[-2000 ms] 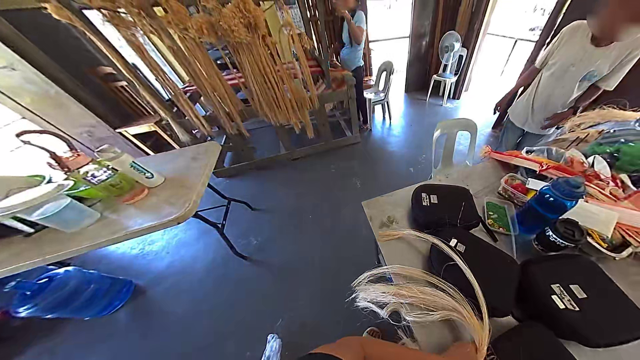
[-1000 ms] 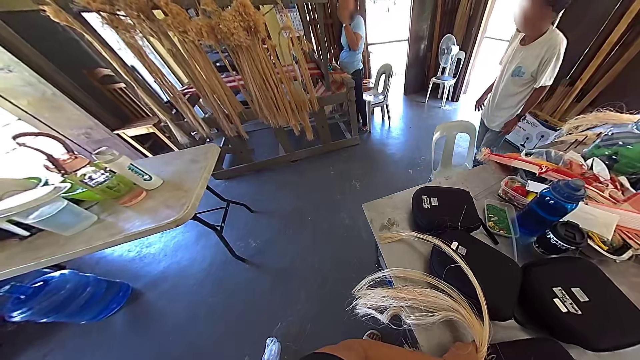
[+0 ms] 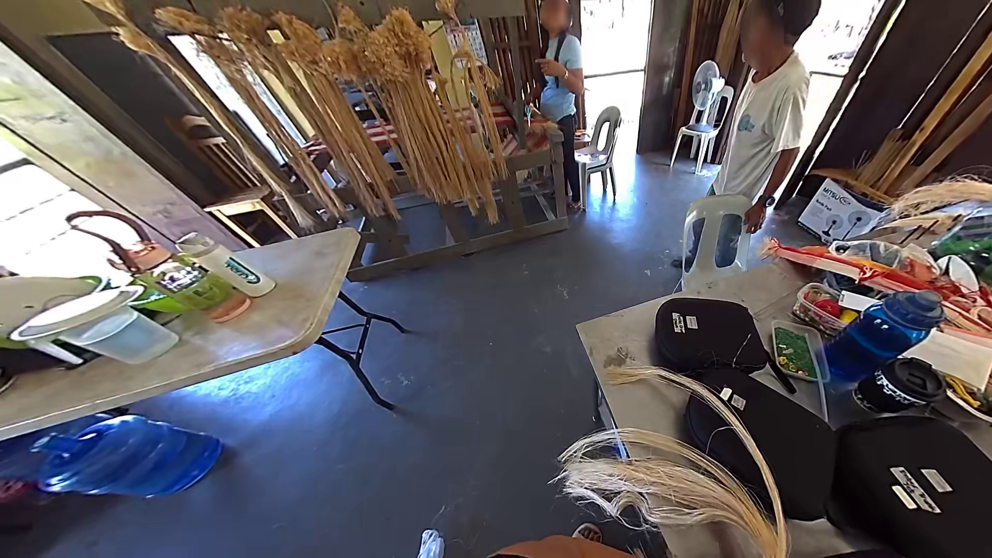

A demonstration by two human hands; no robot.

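Neither of my hands can be made out. At the bottom edge is a brown patch (image 3: pixel 564 547), cut off by the frame; whether it is part of an arm or a leg I cannot tell. Just right of it, a bundle of pale plant fibers (image 3: pixel 659 473) hangs over the near edge of the right table (image 3: pixel 620 341), its strands curving to the left. One thicker strand arcs up over a black zip case (image 3: pixel 763 438). Another black case (image 3: pixel 709 333) lies behind, and a third (image 3: pixel 918 480) to the right. What holds the fiber bundle is hidden below the frame.
A blue bottle (image 3: pixel 883 333), a black cup (image 3: pixel 899 385) and a tub of green beads (image 3: pixel 794 350) share the right table. Beyond are a plastic chair (image 3: pixel 714 240) and two people. The left table (image 3: pixel 310 302) bears bottles. A blue water jug (image 3: pixel 128 457) lies beneath.
The person in the white shirt has moved left from the right edge, beside the plastic chair. The person in light blue has lowered a hand from the face. Less skin shows at the bottom edge.
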